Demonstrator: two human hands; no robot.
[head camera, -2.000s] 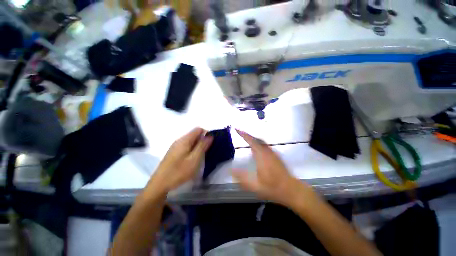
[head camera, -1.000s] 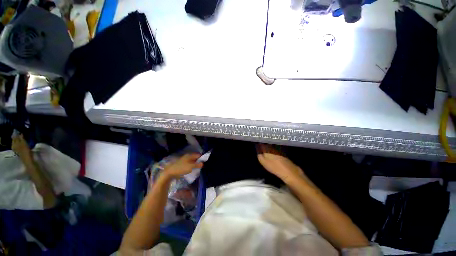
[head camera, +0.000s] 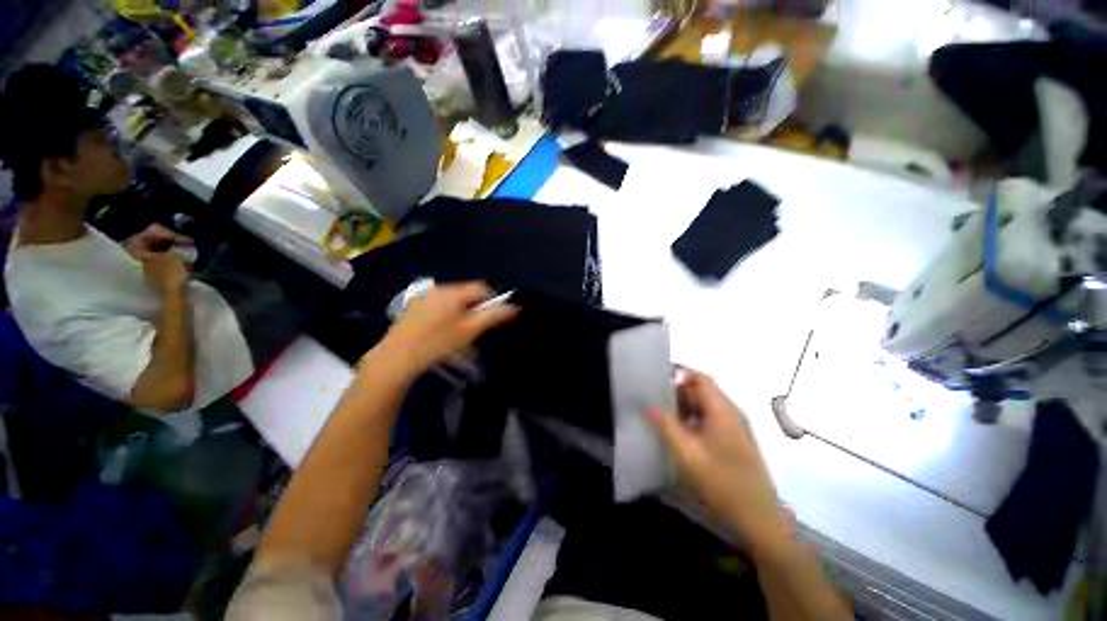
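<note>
A large black panel (head camera: 552, 364) with a pale reverse edge folded over at its right end is held up over the front table edge. My left hand (head camera: 443, 328) grips its upper left part, with a small white bit at the fingertips. My right hand (head camera: 716, 443) holds the pale right end. A thick black panel bundle (head camera: 516, 249) lies on the table just behind the held panel, which partly covers it. A small black strip stack (head camera: 728, 228) lies on the white table further right.
The sewing machine head (head camera: 989, 291) stands at the right, with a dark strip pile (head camera: 1046, 491) in front of it. A blue crate (head camera: 504, 570) with plastic bags is below the table. A person in white (head camera: 103, 297) sits at the left. More black cloth (head camera: 680, 97) lies at the back.
The view has swung left. My hands have come up from the lap below the table edge and now hold a large panel with a pale reverse side beside the bundle.
</note>
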